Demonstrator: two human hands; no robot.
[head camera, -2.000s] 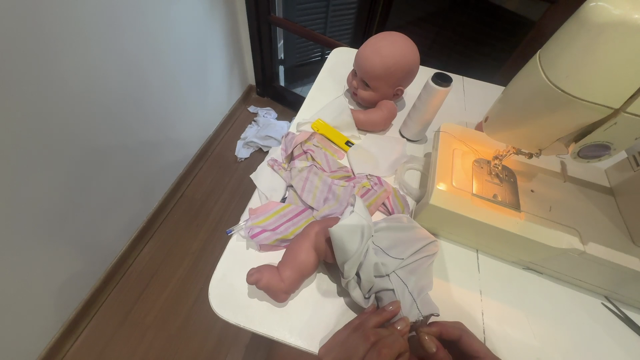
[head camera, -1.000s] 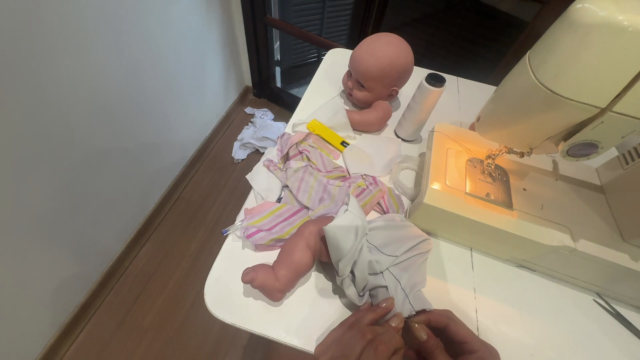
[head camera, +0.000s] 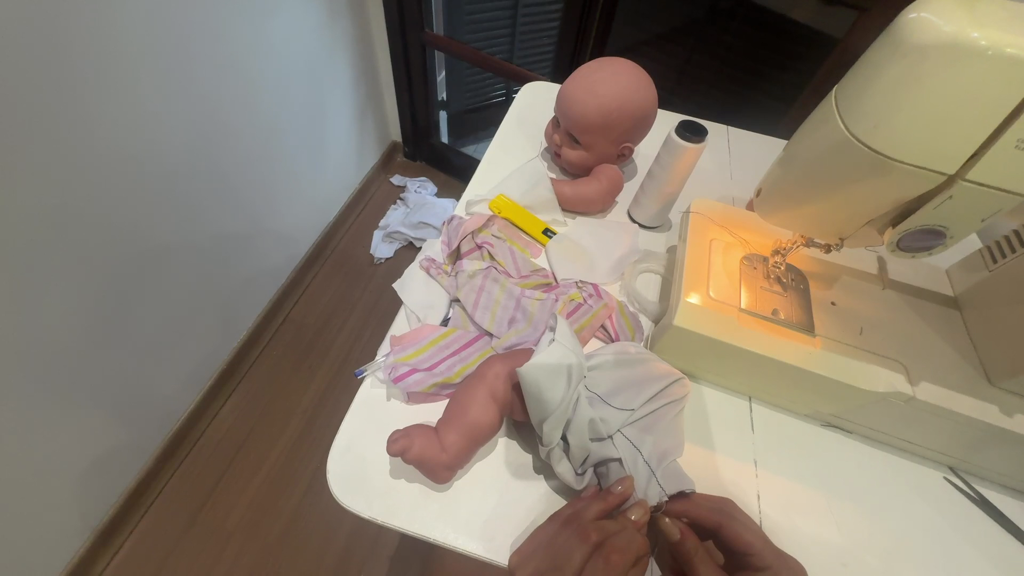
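Observation:
My left hand (head camera: 588, 532) and my right hand (head camera: 716, 536) pinch the lower edge of a white cloth (head camera: 632, 392), their fingertips almost touching. Dark stitching runs down this cloth toward the fingers. From its left side sticks out a doll's leg (head camera: 464, 420). Behind it lies a crumpled striped cloth (head camera: 512, 300) in pink, yellow and white. A doll's head (head camera: 606, 112) and a doll's arm (head camera: 592, 192) rest at the far end of the table. Whether a needle or pin is between my fingers is hidden.
A sewing machine (head camera: 800, 360) with its lamp lit stands at right. Near it are a thread cone (head camera: 670, 176) and a yellow utility knife (head camera: 522, 220). Scissors (head camera: 988, 508) lie at the right edge, a pen (head camera: 370, 367) at the table's left edge (head camera: 340, 448). White scraps (head camera: 412, 218) are on the floor.
My fingers have shifted slightly at the cloth's edge, and both hands still hold it. The doll parts and the tools have stayed where they were.

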